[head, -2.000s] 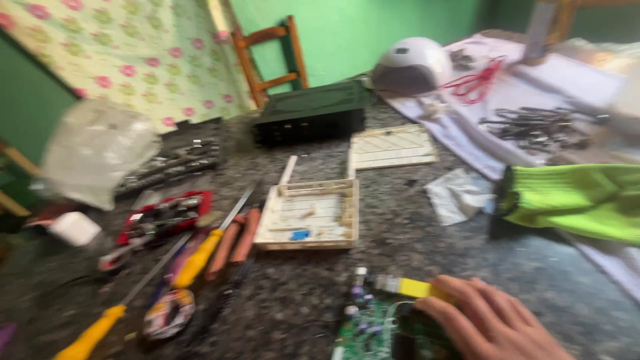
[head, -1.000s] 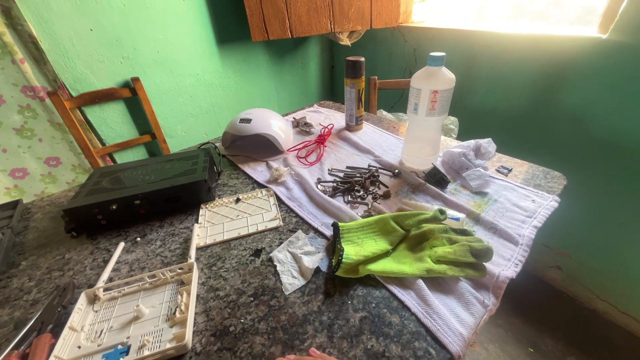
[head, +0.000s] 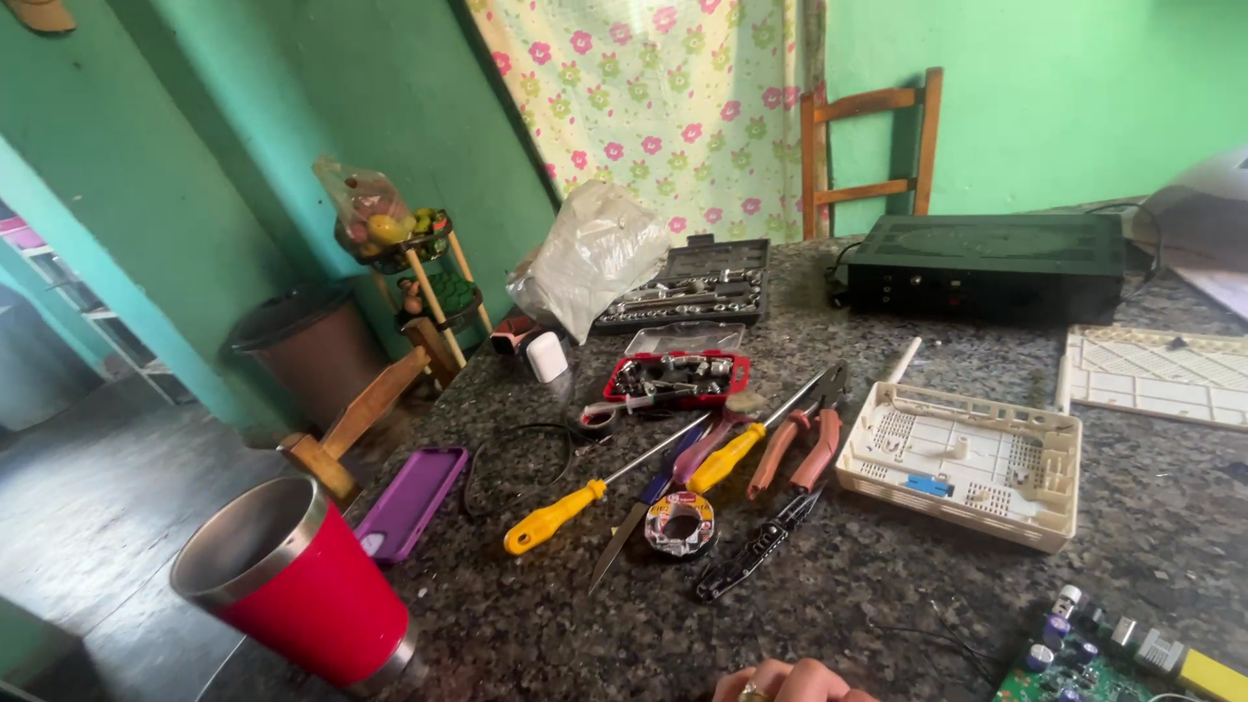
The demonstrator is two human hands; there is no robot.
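Note:
My left hand (head: pixel 792 682) shows only as bent fingers with a ring at the bottom edge; whether it holds anything is hidden. My right hand is out of view. To the right of the fingers lies a green circuit board (head: pixel 1048 673) with capacitors and a yellow connector, cut off by the frame. Above the board sits an open cream plastic housing (head: pixel 960 458) with a blue piece inside. A black folding multitool (head: pixel 756 551), a roll of electrical tape (head: pixel 680 525), pliers with red handles (head: pixel 814 448) and yellow-handled screwdrivers (head: pixel 556 517) lie farther left.
A red tumbler (head: pixel 312 595) stands at the left table edge near a purple phone case (head: pixel 414 502). Behind are a red socket box (head: pixel 678 378), a black socket set (head: pixel 702 292), a plastic bag (head: pixel 600 249), a black electronic unit (head: pixel 985 263) and a cream cover (head: pixel 1160 375).
The view has swung far to the left, bringing in the tumbler and phone case. Two seconds ago a hand lay on the circuit board; now bent fingers show to its left.

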